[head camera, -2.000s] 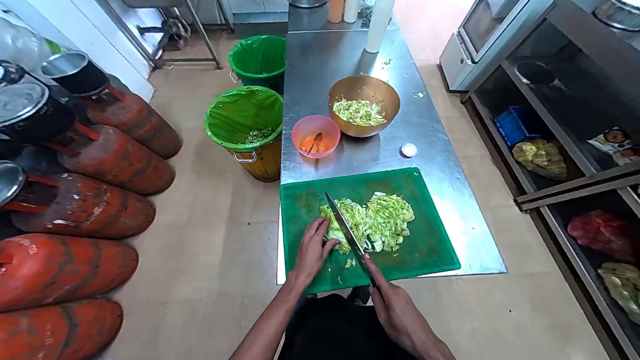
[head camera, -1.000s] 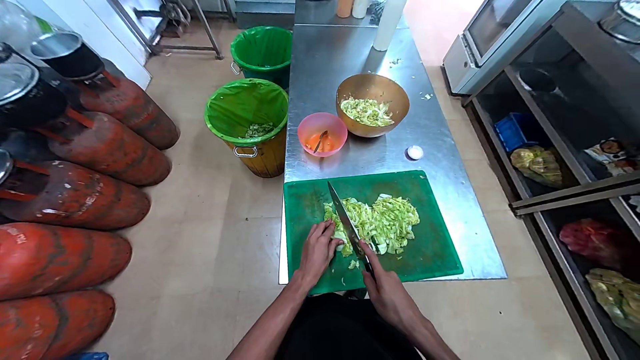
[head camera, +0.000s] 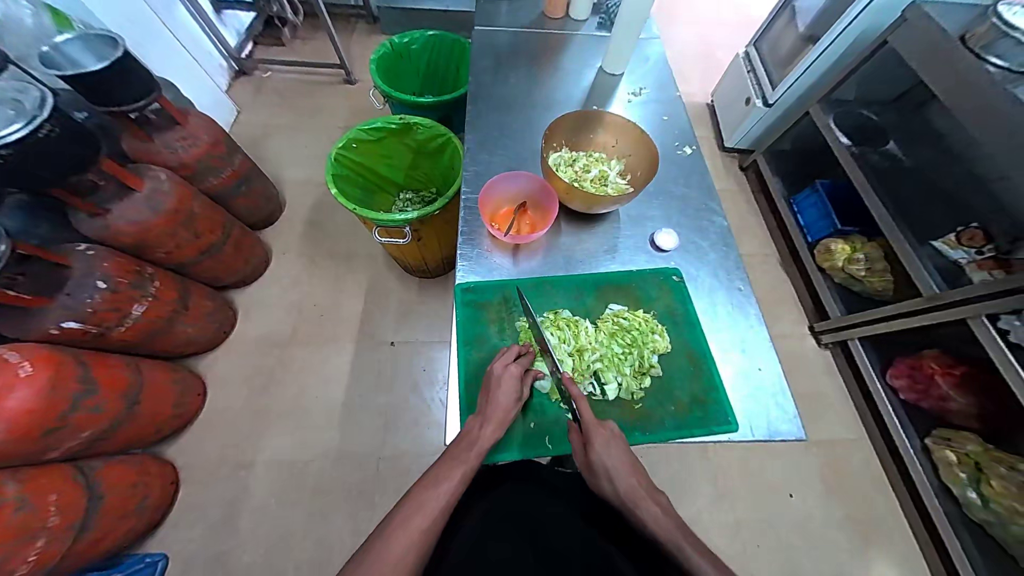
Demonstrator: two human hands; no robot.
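Observation:
My right hand (head camera: 598,444) grips the dark handle of a kitchen knife (head camera: 546,344), whose blade points forward and left across the cabbage. Shredded cabbage (head camera: 628,352) lies in a heap on a green cutting board (head camera: 680,416). At the heap's left edge, my left hand (head camera: 508,384) rests its bent fingertips on the cabbage beside the blade. Behind the board stand a pink bowl (head camera: 498,192) with orange contents and a spoon, and a larger gold-coloured metal bowl (head camera: 640,148) holding more shredded cabbage. A small white round object (head camera: 665,239) sits on the steel table (head camera: 720,248).
Two bins with green liners (head camera: 384,160) stand left of the table. Red gas cylinders (head camera: 184,224) lie along the left side, near dark pots. To the right are metal shelves (head camera: 872,312) with bagged food and a blue container (head camera: 822,210). A white bottle (head camera: 626,36) stands at the table's back.

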